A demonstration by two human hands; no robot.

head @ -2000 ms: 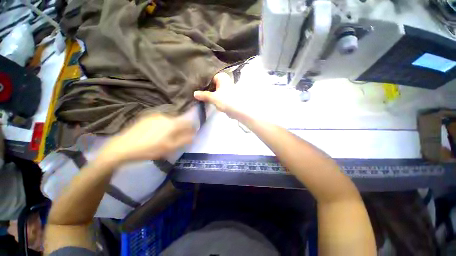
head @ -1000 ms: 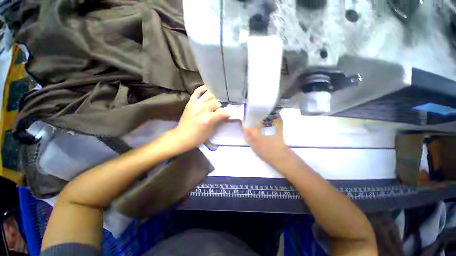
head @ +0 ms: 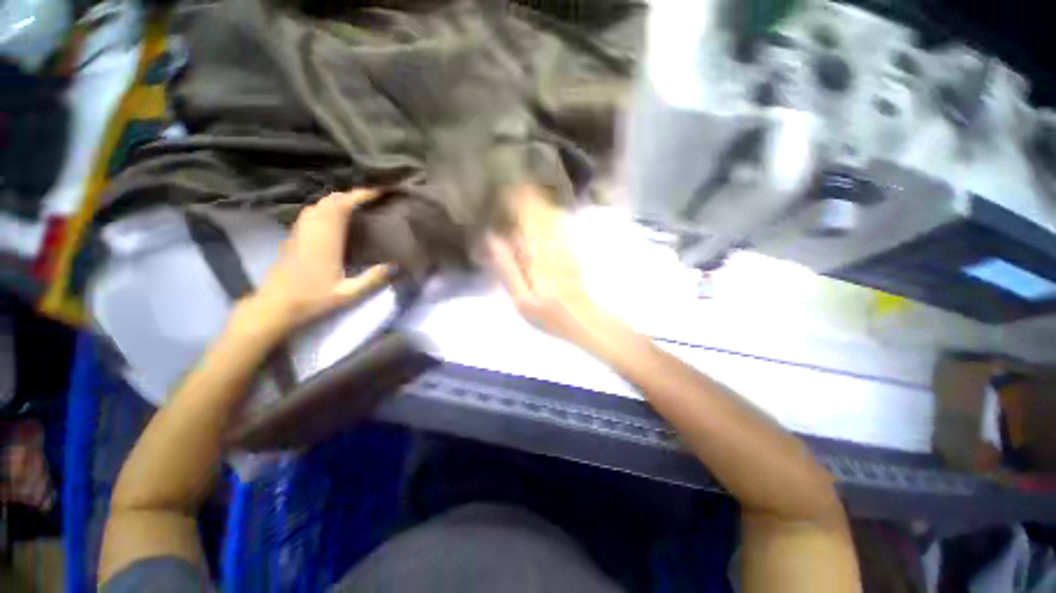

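Note:
The brown shell fabric (head: 382,87) lies heaped left of the white sewing machine (head: 730,139). Pale lining (head: 156,307) with dark strips hangs over the front edge at the left, with a brown flap below it. My left hand (head: 319,261) lies on the fabric, fingers spread, thumb apart; whether it grips a fold is unclear. My right hand (head: 539,261) is blurred, at the right side of the brown heap, left of the needle area; its grip cannot be made out.
A small open cardboard box (head: 970,405) stands at the table's right end. The control panel (head: 996,261) is at the right. A dark ruled edge (head: 556,411) runs along the table front. Blue crates (head: 324,510) are below. A yellow-and-black item (head: 104,174) is at the far left.
Both hands have moved left, away from the needle area. The view has tilted and shifted, so the machine appears farther right. More pale lining shows at the left.

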